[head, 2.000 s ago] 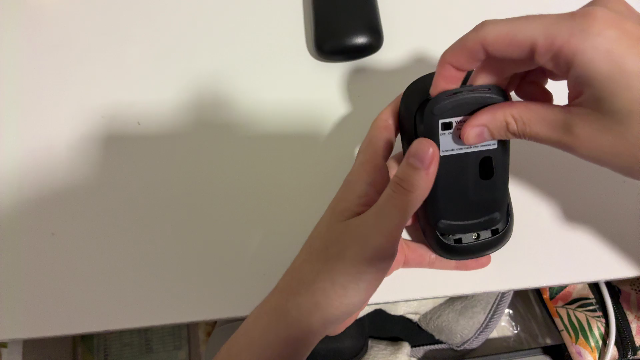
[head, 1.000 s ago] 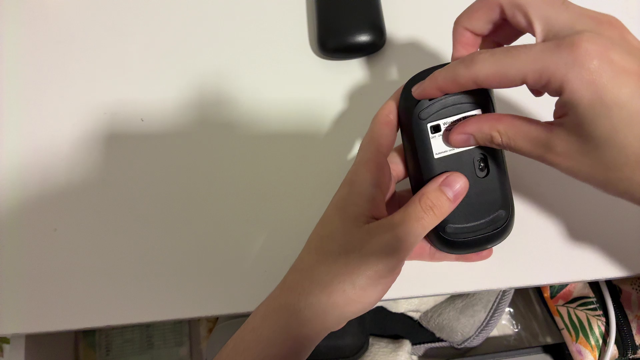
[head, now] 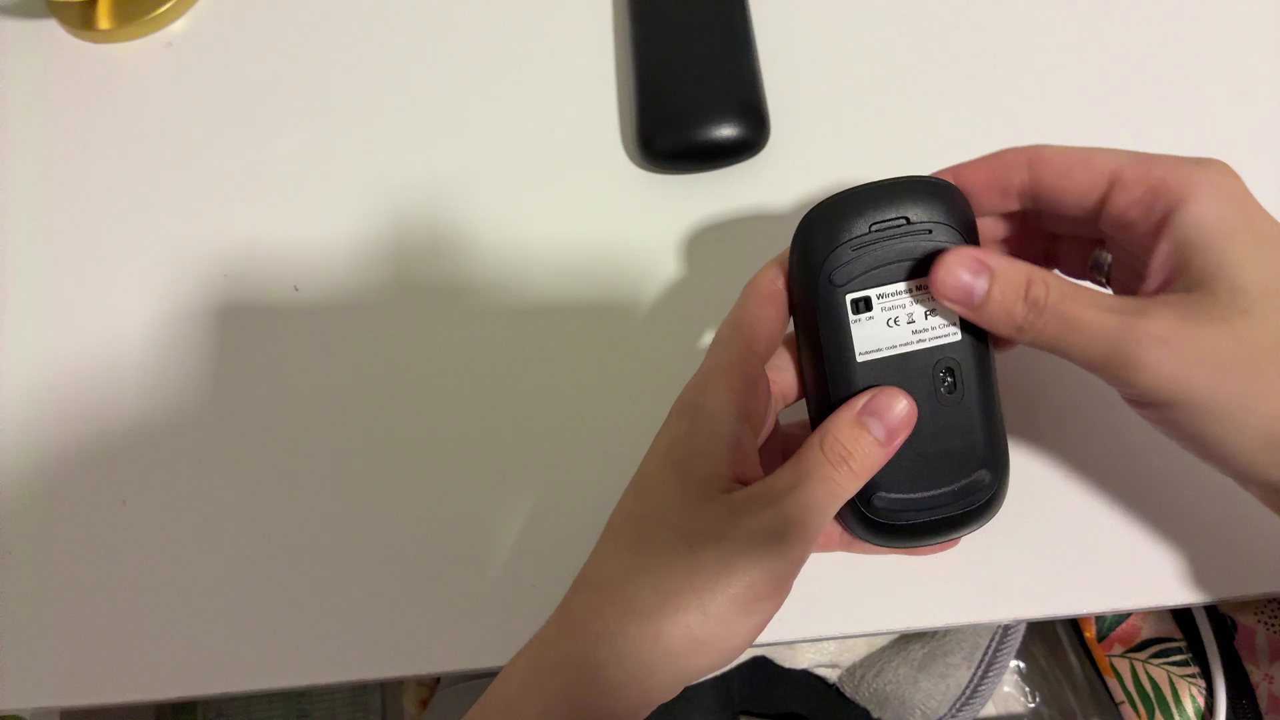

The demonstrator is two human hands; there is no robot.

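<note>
A black wireless computer mouse [head: 920, 450] is held underside up above the white table. Its base shows a white label, a small off/on switch [head: 861, 306], an optical sensor opening [head: 948, 380] and curved feet. My left hand [head: 740, 490] grips it from the left, thumb on the base, other fingers behind it. On the upper right side, my right hand [head: 1110, 270] pinches the mouse, its thumb over the label's right edge and its fingers mostly hidden behind. A ring shows on one right finger.
Beyond the mouse, a smooth black rounded object [head: 697, 90] lies on the white table [head: 350, 400]. A gold-coloured round base [head: 118, 18] stands at the top left. Below the table's front edge are grey fabric [head: 925, 670], a leaf-patterned item [head: 1150, 665] and a white cable [head: 1213, 660].
The base cover, tilted and showing a gap at the lower end two seconds ago, now lies flush on the mouse. My right hand has moved from the top end to the upper right side.
</note>
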